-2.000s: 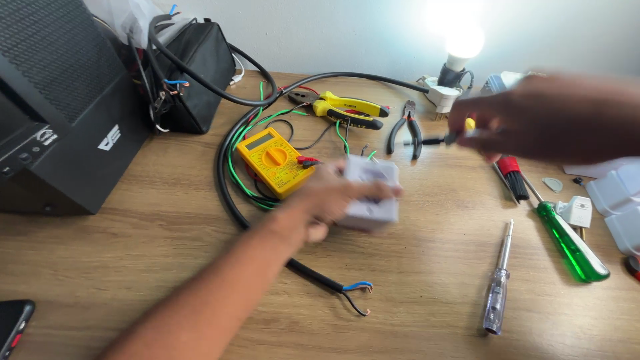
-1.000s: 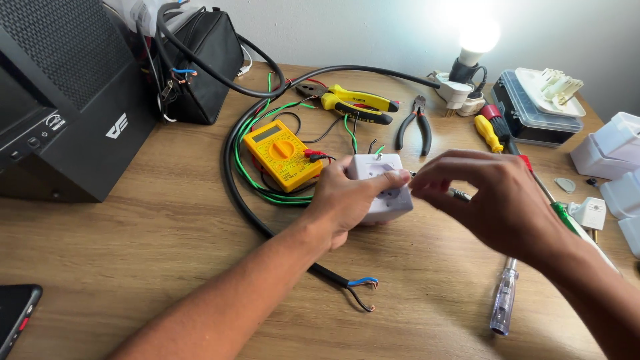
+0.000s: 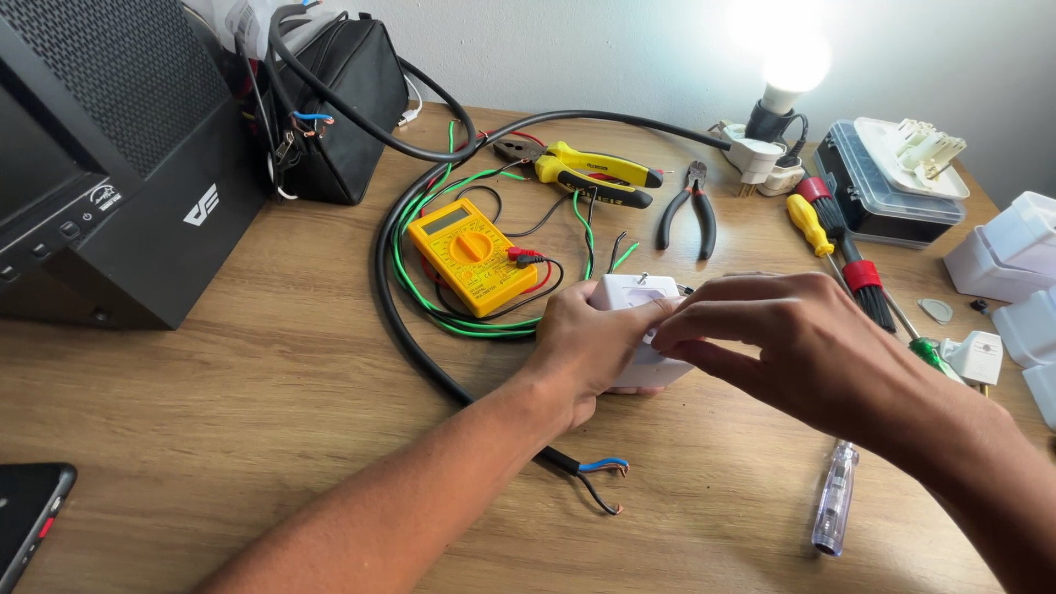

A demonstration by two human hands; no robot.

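My left hand [image 3: 590, 338] grips a white plastic electrical outlet box [image 3: 648, 367] by its left side, thumb across the front. A small screw [image 3: 644, 279] stands at the box's top edge, and another metal piece shows at its upper right. The fingertips of my right hand [image 3: 767, 346] are bent against the front face; whether they pinch something small is hidden. Beyond the box are green and black wire ends [image 3: 620, 254]. A yellow digital multimeter [image 3: 472, 256] lies to the left, its probe plugs inserted.
Combination pliers [image 3: 590, 169], diagonal cutters [image 3: 695, 210] and a lit bulb [image 3: 792, 66] stand or lie behind. Brushes [image 3: 866, 289], a yellow-handled screwdriver [image 3: 808, 224] and white boxes [image 3: 998, 256] are right. A voltage tester screwdriver [image 3: 836, 499] and stripped black cable [image 3: 561, 460] lie nearer.
My right hand has come from the upper right, by the cutters, to the front of the outlet box. My left hand still holds the box.
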